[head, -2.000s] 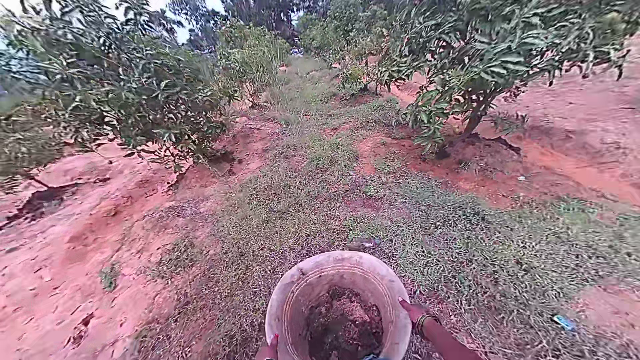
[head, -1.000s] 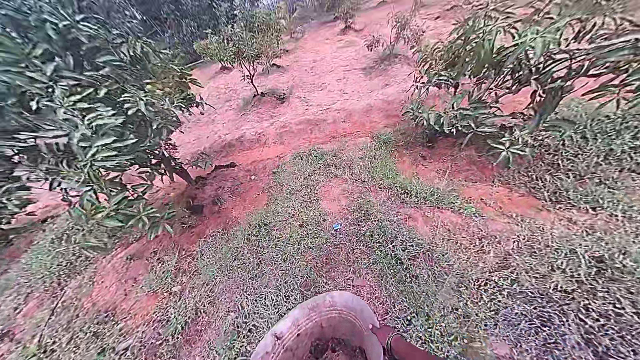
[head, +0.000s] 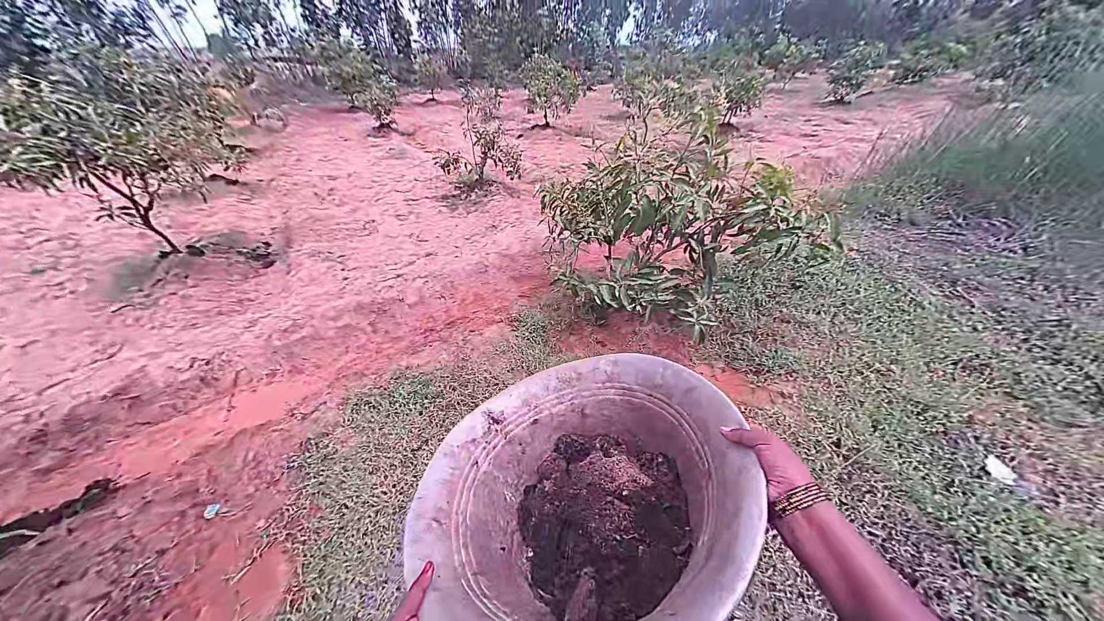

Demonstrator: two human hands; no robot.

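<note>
A wide round basin (head: 483,448) with a pale, stained rim and ringed inner wall is held out in front of me. Dark, crumbly soil-like matter (head: 608,517) covers its bottom. My right hand (head: 776,466), with bangles at the wrist, grips the right side of the rim, thumb on top and the other fingers hidden beneath. At the lower left, my left hand (head: 416,595) holds the rim's edge; only a finger or thumb with a reddish nail and a little of the hand show.
A leafy young tree (head: 681,224) stands just beyond the basin. Another tree (head: 138,155) is at left, with several smaller ones behind on reddish soil (head: 345,224). Grass (head: 906,371) runs along the right. Small litter (head: 1000,470) lies on it, and a dark hollow or stick is at lower left.
The view has swung to different ground and trees. The basin, only partly in view a second ago, now shows much more fully, still held. My left hand is visible again at its rim.
</note>
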